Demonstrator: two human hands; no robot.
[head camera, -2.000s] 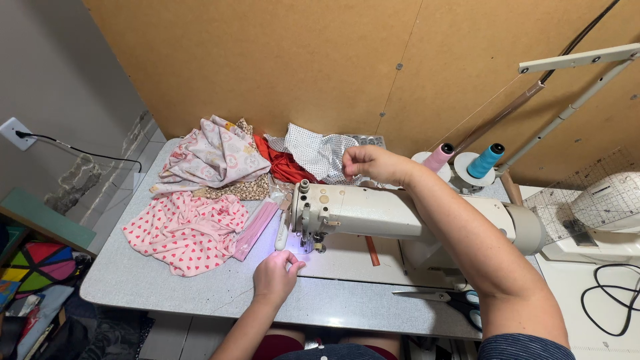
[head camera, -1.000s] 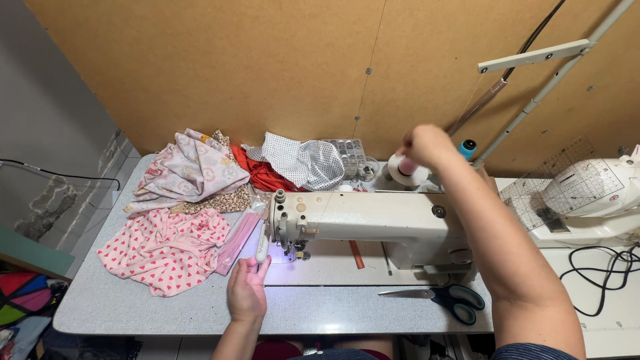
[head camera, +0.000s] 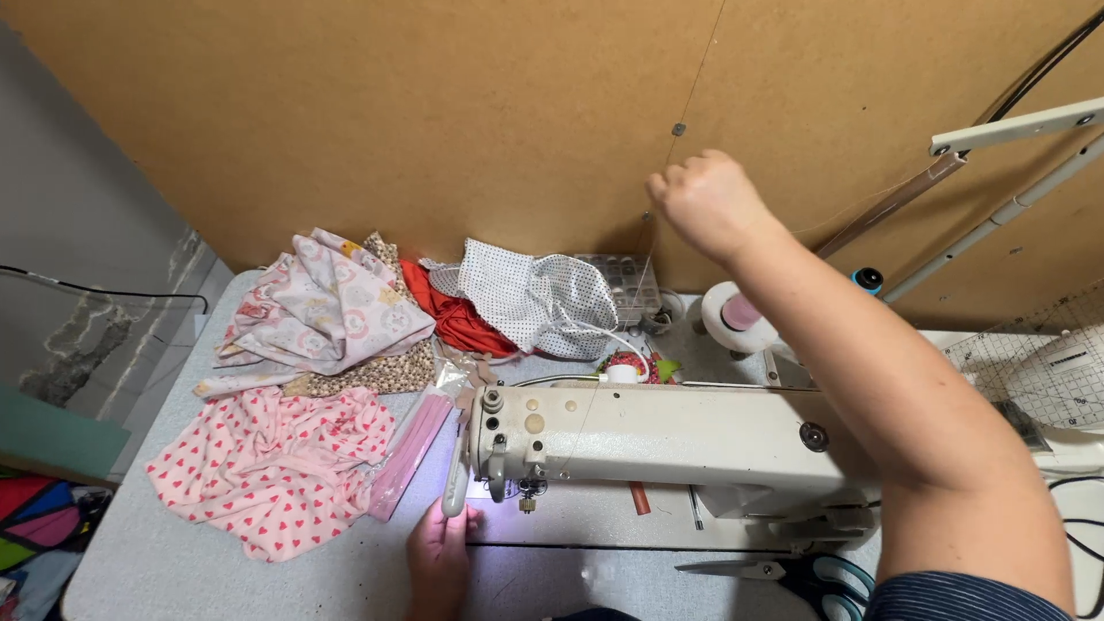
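Note:
My left hand (head camera: 442, 552) is at the sewing head's left end, its fingertips by the lower tip of a pale elongated part (head camera: 454, 479); whether they pinch anything cannot be seen. Raised above and behind the white industrial sewing machine (head camera: 673, 431), my right hand (head camera: 707, 203) has its fingers closed on what seems to be a thin thread. Fine thread (head camera: 862, 203) runs from the thread stand's arm (head camera: 1018, 128) toward my right wrist. A pink thread spool (head camera: 739, 312) stands on a white holder, and a blue one (head camera: 867, 280) is partly hidden behind my forearm.
Heart-print fabric (head camera: 276, 466), other printed fabrics (head camera: 328, 310), red cloth (head camera: 453, 319) and a pink packet (head camera: 412, 457) lie left and behind. Scissors (head camera: 776, 569) rest in front, near my right elbow. A compartment box (head camera: 625, 280) and pincushion (head camera: 630, 366) stand behind the machine. A gridded ruler (head camera: 1026, 362) is at right.
My right hand has moved from beside the pink spool up and left, in front of the board wall. My left hand remains at the sewing head's left end.

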